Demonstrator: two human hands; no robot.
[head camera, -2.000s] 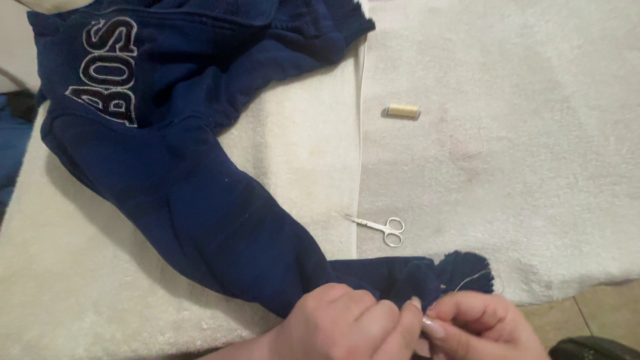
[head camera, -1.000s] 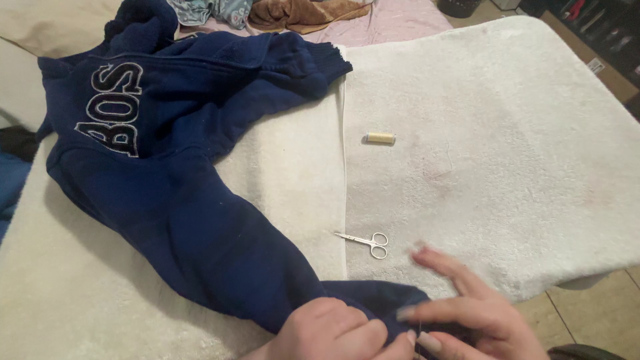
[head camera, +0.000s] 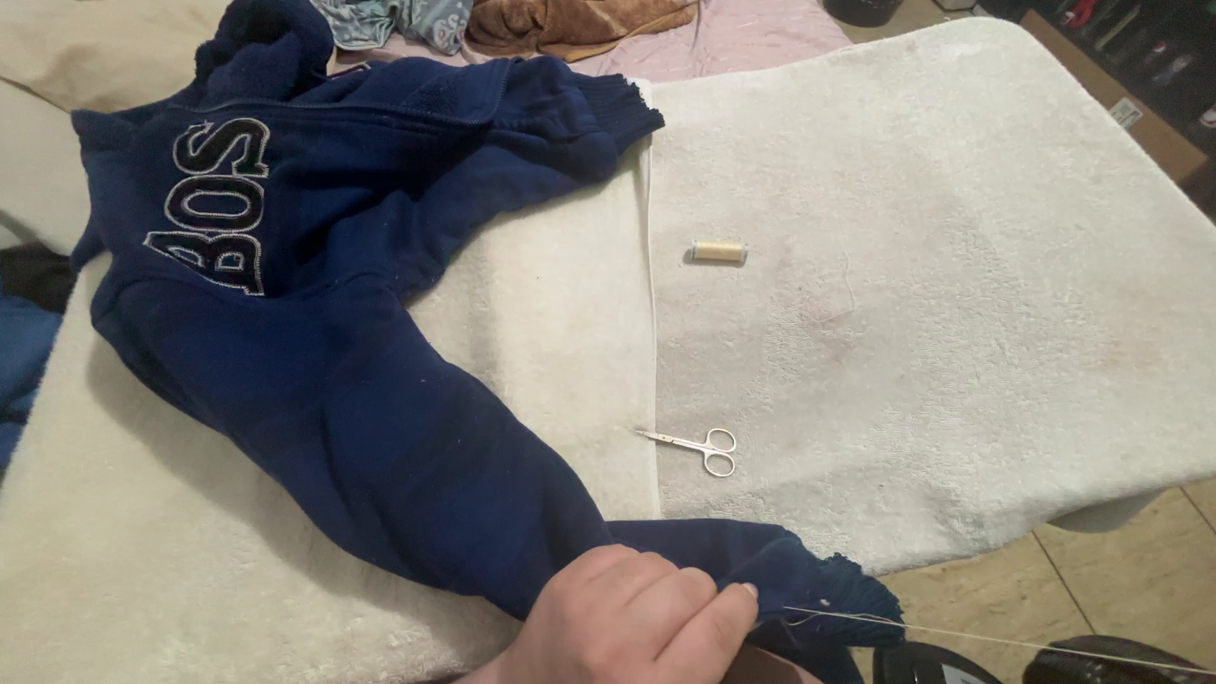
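A navy blue zip jacket (head camera: 323, 361) with applied letters lies spread over a white fleecy cover. My left hand (head camera: 641, 617) pinches its sleeve near the frayed cuff (head camera: 855, 598) at the bottom. From the cuff a pale thread (head camera: 1026, 641) runs taut to the right edge of the view. My right hand is out of view. Small metal scissors (head camera: 698, 448) lie above the sleeve, their blades pointing left. Further up, a spool of cream thread (head camera: 718, 252) rests on its side. A needle cannot be made out.
Folded cloths, one brown (head camera: 570, 24), lie on a pink sheet (head camera: 741, 38) at the back. A cardboard box edge (head camera: 1121, 104) stands at the upper right. Tiled floor (head camera: 1035, 570) and dark footwear or similar objects show at the lower right.
My right hand, at the cuff beside my left hand before, has left the view. The thread now stretches out to the right. My left hand stays on the sleeve.
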